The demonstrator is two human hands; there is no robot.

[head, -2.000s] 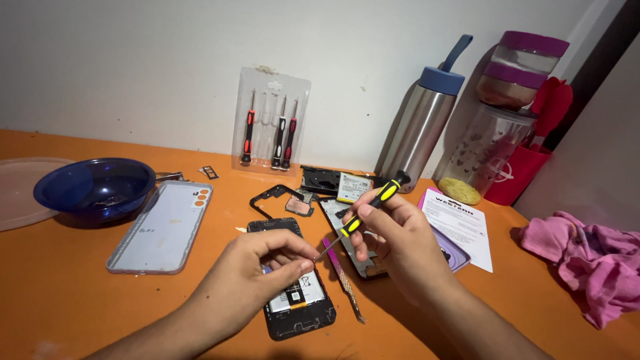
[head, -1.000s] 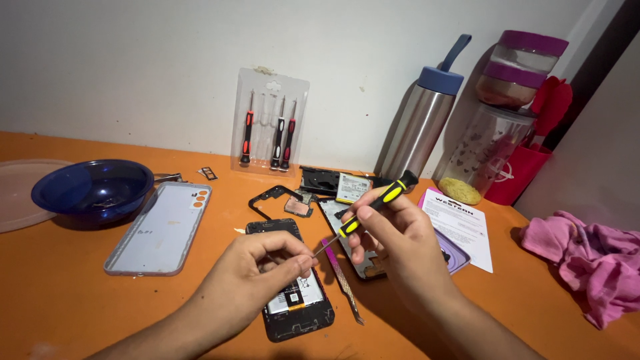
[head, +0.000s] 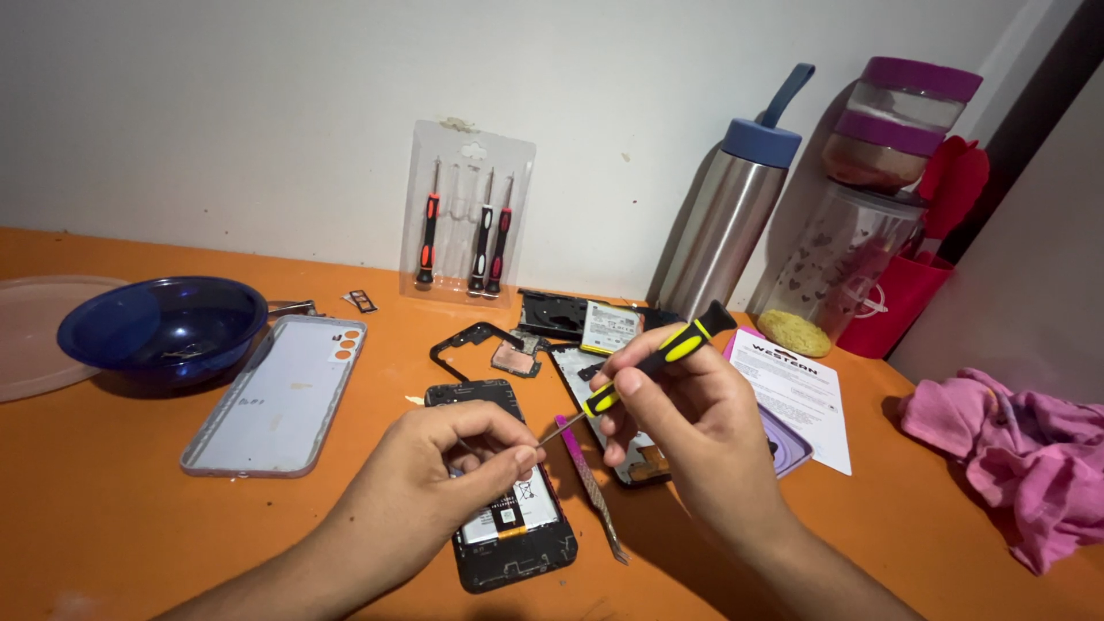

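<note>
My right hand [head: 690,414] grips a yellow and black precision screwdriver [head: 660,358], its shaft slanting down to the left. My left hand [head: 448,474] is over an opened smartphone [head: 517,565], thumb and fingertips pinched at the screwdriver's tip; whether a screw is between them cannot be told. The phone's battery [head: 517,509] shows below that hand. Tweezers [head: 591,487] with a purple end lie just right of the phone. Behind them, partly hidden by my right hand, is a second phone frame [head: 573,358]. A black plastic phone frame [head: 448,349] and a loose battery [head: 611,328] lie farther back.
At left are a blue glass bowl [head: 164,362] and a phone back cover [head: 276,397]. A blister pack of screwdrivers [head: 466,207] leans on the wall. A steel bottle [head: 733,224], stacked containers [head: 897,121], a printed card [head: 798,397] and a pink cloth [head: 1018,457] are at right.
</note>
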